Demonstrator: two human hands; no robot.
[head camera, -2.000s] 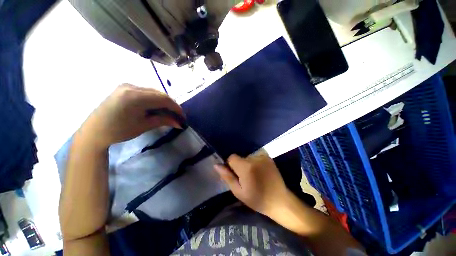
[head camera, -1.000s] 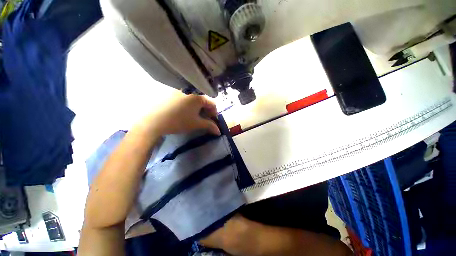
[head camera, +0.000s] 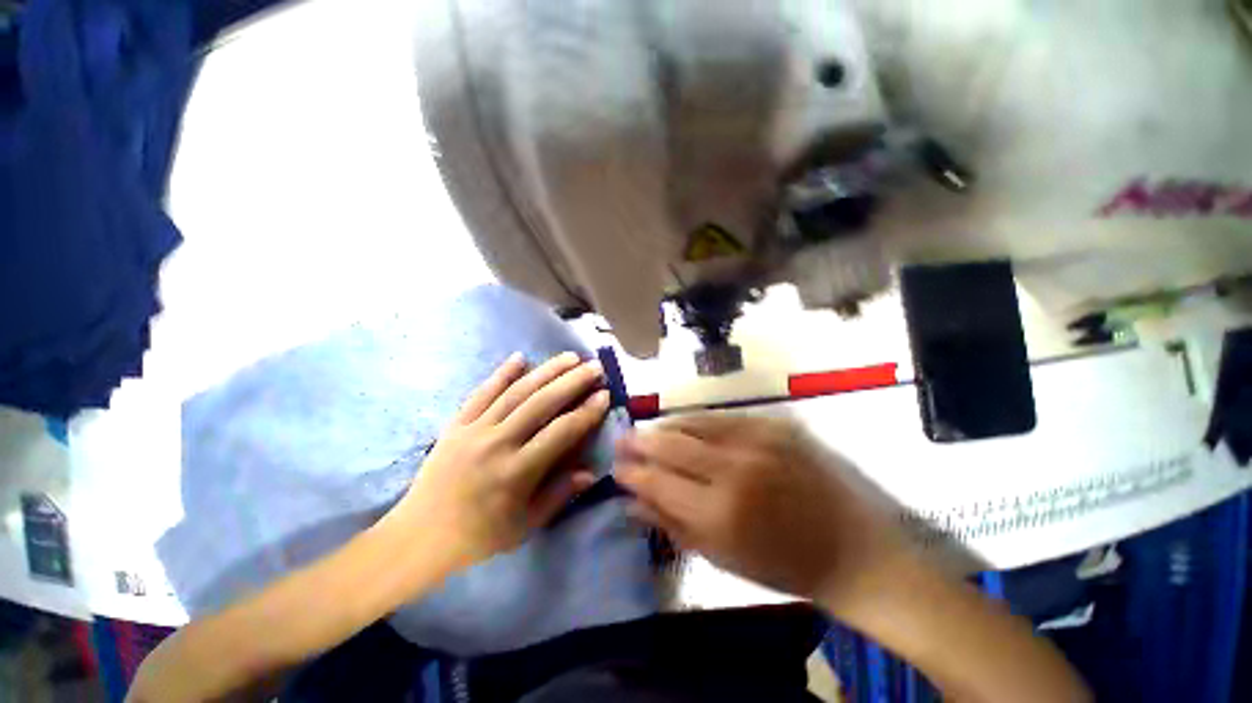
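Note:
The garment panel (head camera: 316, 412) lies pale side up on the sewing table, left of and in front of the needle area. A dark navy strip (head camera: 612, 374) shows along its right edge near the presser foot (head camera: 669, 319). My left hand (head camera: 515, 446) lies on the panel with fingers spread, pointing at that edge. My right hand (head camera: 728, 494) is blurred, its fingertips on the panel's right edge just below the strip; they look closed on the edge. The sewing machine head (head camera: 618, 151) is above the hands and its needle is not clear.
A black phone (head camera: 968, 350) lies on the bed at the right. Red tape (head camera: 843, 381) is on the bed. Stacked navy panels (head camera: 76, 206) are at the far left. A printed ruler (head camera: 1071, 497) runs along the front edge. A blue crate (head camera: 1181, 591) is below right.
The view has shifted. The panel is spread flatter and further left, and its dark bands are mostly out of sight. My right hand has come up from the panel's lower edge to its right edge.

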